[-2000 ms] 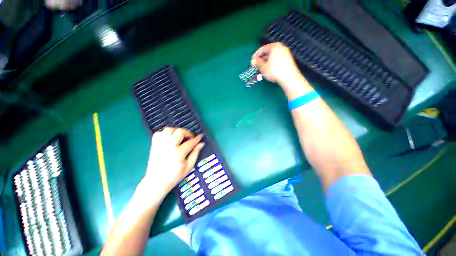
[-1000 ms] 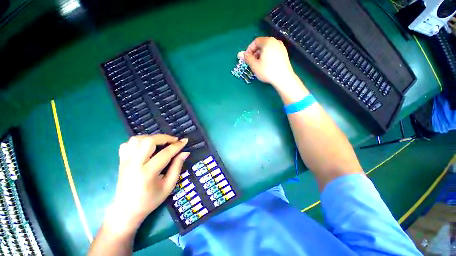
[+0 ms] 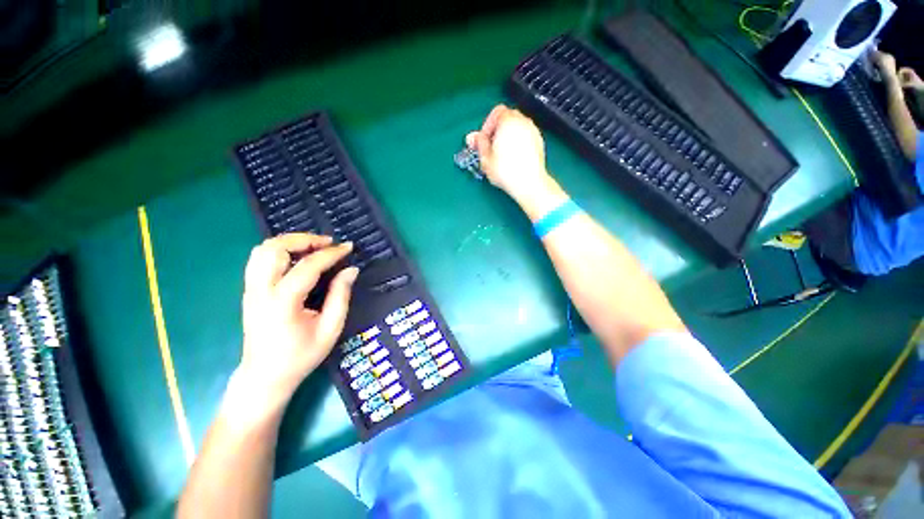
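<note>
A slotted black working tray [image 3: 380, 218] lies in front of me. Its far part holds two columns of dark black parts [image 3: 322, 180]; its near end holds bright circuit board assemblies [image 3: 424, 345]. My left hand [image 3: 296, 294] is over the tray's middle, thumb and fingers apart at the tips; whether a small part is between them I cannot tell. A dark piece [image 3: 390, 284] lies just right of its fingertips. My right hand [image 3: 510, 150], with a blue wrist strap [image 3: 556, 217], pinches a small board cluster [image 3: 468, 159] above the mat.
A long black-part tray [image 3: 628, 137] lies at the right, with a plain dark strip [image 3: 709, 96] beside it. A board supply tray [image 3: 46, 395] is at the far left. Pale green bits [image 3: 476, 237] lie on the mat. A white device [image 3: 836, 41] and another person's arm [image 3: 900, 106] are at far right.
The camera view has shifted. My left hand has moved slightly up the tray, away from the bright boards. My right hand still holds the cluster.
</note>
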